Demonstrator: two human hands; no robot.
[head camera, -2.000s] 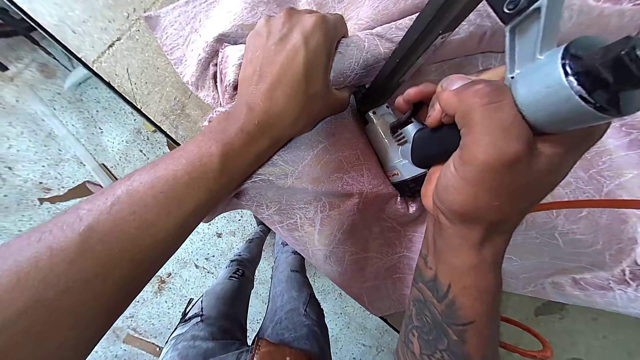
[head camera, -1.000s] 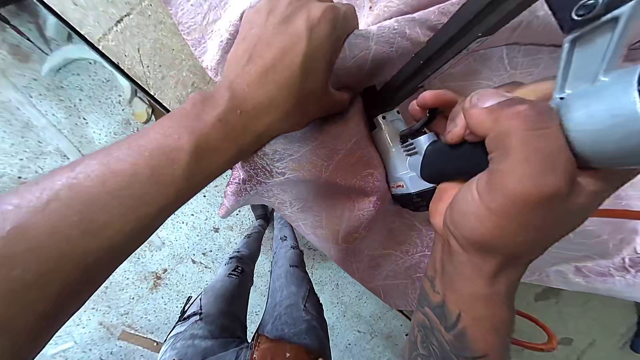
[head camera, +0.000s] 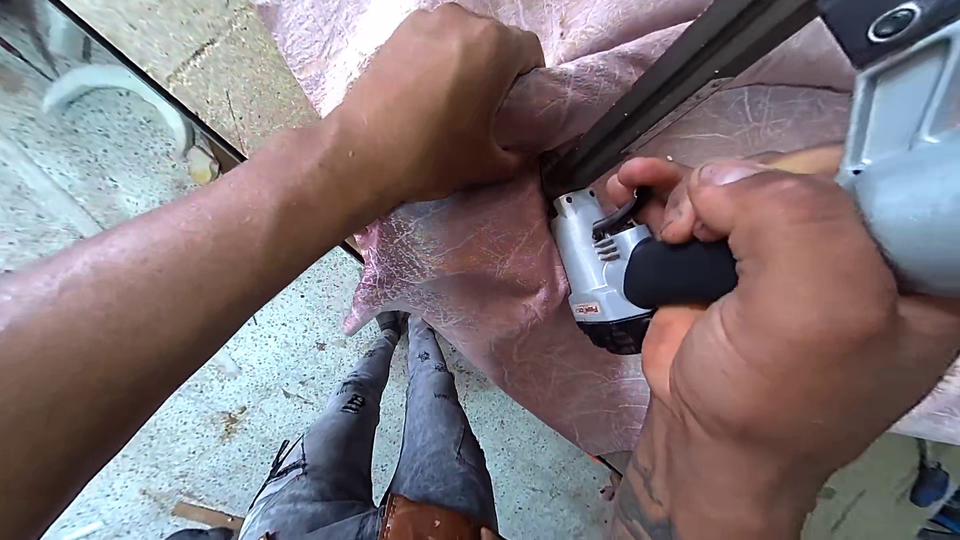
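My right hand (head camera: 795, 277) is closed around the black grip of a grey pneumatic stapler (head camera: 592, 262), its index finger by the trigger. The stapler's nose and long dark magazine (head camera: 690, 90) lie against pink crinkled upholstery fabric (head camera: 480, 262). A fold of that fabric is gripped in my left hand (head camera: 450, 97), just left of the nose. The nose's tip is partly hidden in the folds.
A dark edge (head camera: 150, 82) runs diagonally at the left, with a pale curved piece (head camera: 112, 79) beyond it. Below are the speckled floor (head camera: 300, 330), my legs in grey jeans (head camera: 442, 420) and a wood scrap (head camera: 206, 516). A dark blue object (head camera: 930, 484) is at lower right.
Both hands keep their hold on the fabric and the stapler. The view has shifted somewhat, and the hanging fabric corner at the left shows more than two seconds ago.
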